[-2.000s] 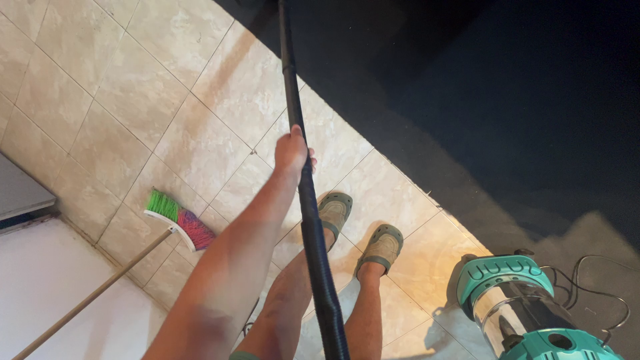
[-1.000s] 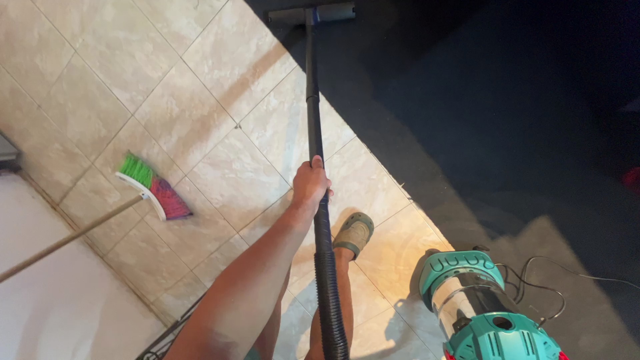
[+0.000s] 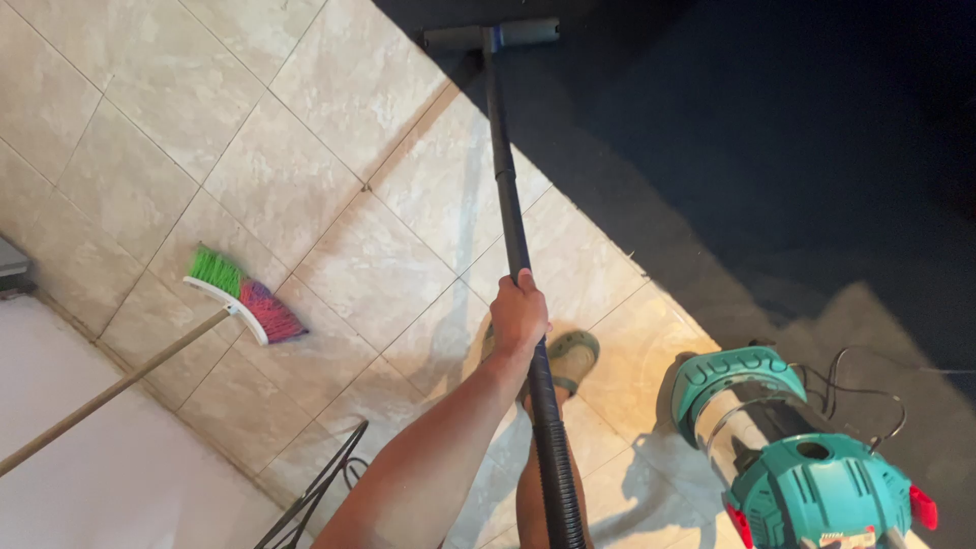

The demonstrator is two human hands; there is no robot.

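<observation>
My left hand (image 3: pixel 520 314) is closed around the black tube (image 3: pixel 512 221) of a vacuum cleaner, with the thumb on top. Above the hand the tube runs up to a wide floor nozzle (image 3: pixel 526 33), which lies on the dark floor covering near its edge with the tiles. Below the hand a ribbed black hose (image 3: pixel 558 480) joins the tube and leaves the view at the bottom. At the lower right stands the teal and silver vacuum cleaner (image 3: pixel 820 484), with red latches. My right hand is not in view.
A broom with green and red bristles (image 3: pixel 248 301) rests on the beige tiles (image 3: pixel 328 198) at the left, its wooden handle crossing a white surface (image 3: pixel 84 457). A thin black cable (image 3: pixel 839 377) lies beside the vacuum cleaner. Black metal rods (image 3: pixel 324 488) stand at the lower left. My clogs (image 3: pixel 576 358) are below the tube.
The floor nozzle, outside the view in the first frame, shows in the later two. My left hand keeps its hold on the tube. The view has shifted.
</observation>
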